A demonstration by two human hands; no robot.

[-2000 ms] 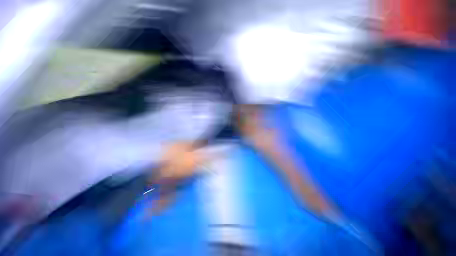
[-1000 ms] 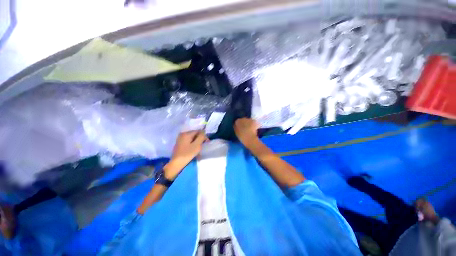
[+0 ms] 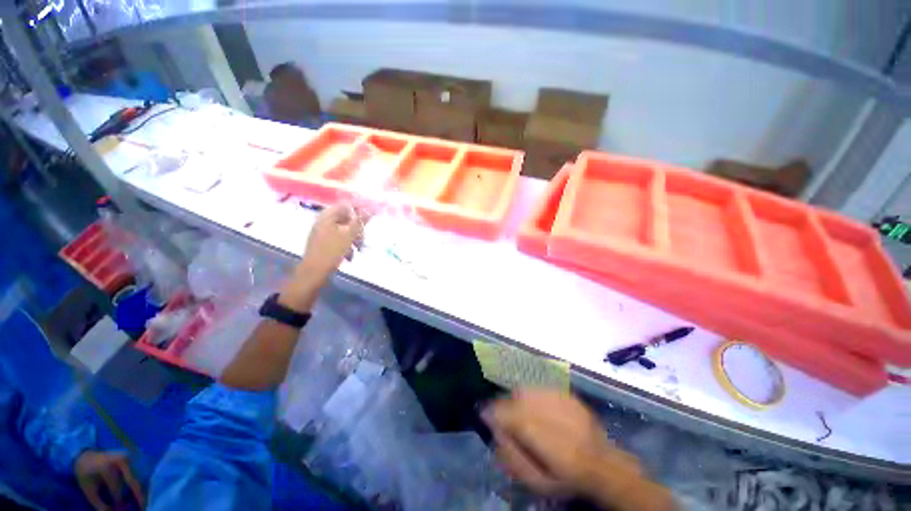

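Note:
My left hand (image 3: 335,238), with a black watch on the wrist, is over the white tabletop (image 3: 469,284) at the front edge of a red divided tray (image 3: 455,220). Its fingers are bent together; whether they hold anything is unclear. Clear plastic (image 3: 375,175) lies in and over that tray near the fingers. My right hand (image 3: 544,439) is blurred in front of the tabletop edge, above the lower shelf; its grip cannot be made out. Clear plastic bags (image 3: 370,444) are heaped on the lower shelf between my arms.
Larger red trays (image 3: 699,235) are stacked at right. A black pen (image 3: 649,346) and yellow tape roll (image 3: 749,374) lie before them. A yellow sheet (image 3: 519,366) hangs at the edge. Another person's hand (image 3: 108,479) is lower left. Cardboard boxes (image 3: 430,105) stand behind.
The view has swung up from the lower shelf to the tabletop. My left hand has moved up and forward to the tray; my right hand has left the black part between the bags and white heap.

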